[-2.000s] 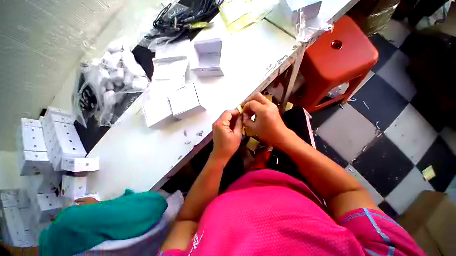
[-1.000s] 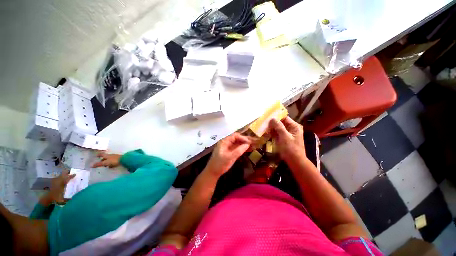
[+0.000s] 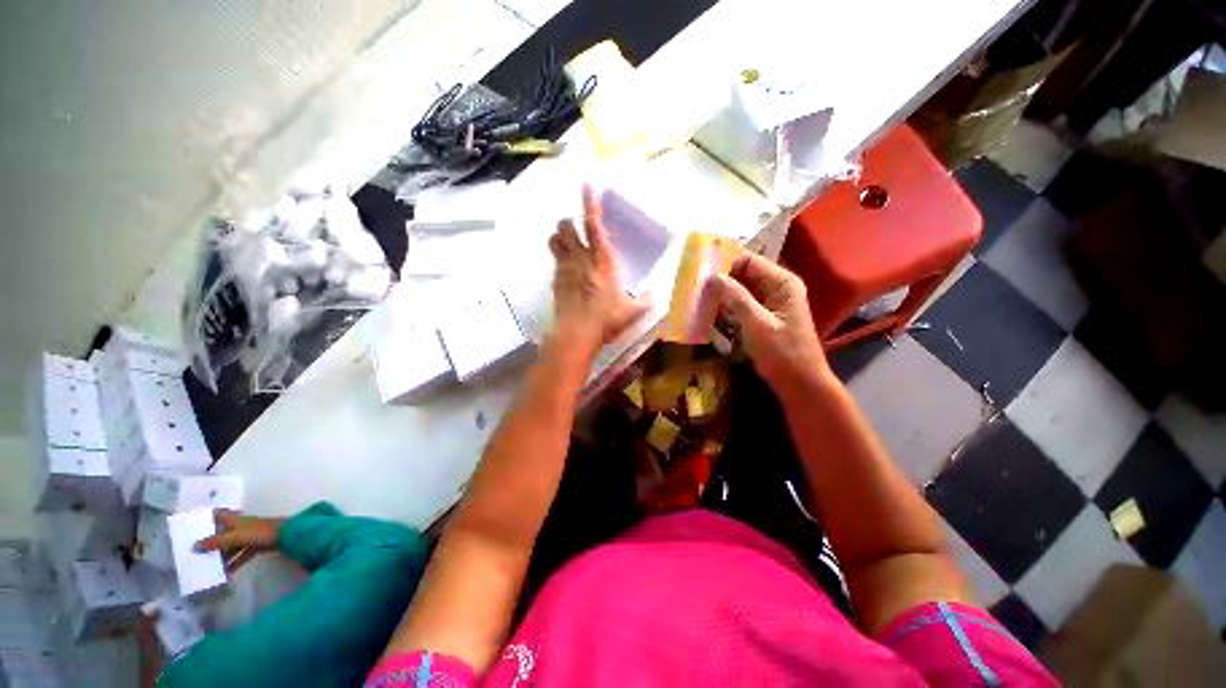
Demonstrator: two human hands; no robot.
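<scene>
My right hand (image 3: pixel 764 312) holds a yellow label backing sheet (image 3: pixel 694 285) with a pale strip on it, near the table's front edge. My left hand (image 3: pixel 589 280) is over the table at a small white box (image 3: pixel 632 231), fingers and thumb spread along its left side. Whether it grips the box is not clear. More white boxes (image 3: pixel 484 333) stand together on the table, left of my left hand.
A clear bag (image 3: pixel 289 269) of white pieces and black cables (image 3: pixel 498 121) lie at the back. Stacked white boxes (image 3: pixel 151 410) and another person's green sleeve (image 3: pixel 303 605) are at left. A red stool (image 3: pixel 881 215) stands at right. Yellow scraps (image 3: pixel 663 433) lie below the table edge.
My left hand has left the area by the yellow sheet and reached forward to the white box. My right hand still holds the sheet, now more upright. The camera view has shifted.
</scene>
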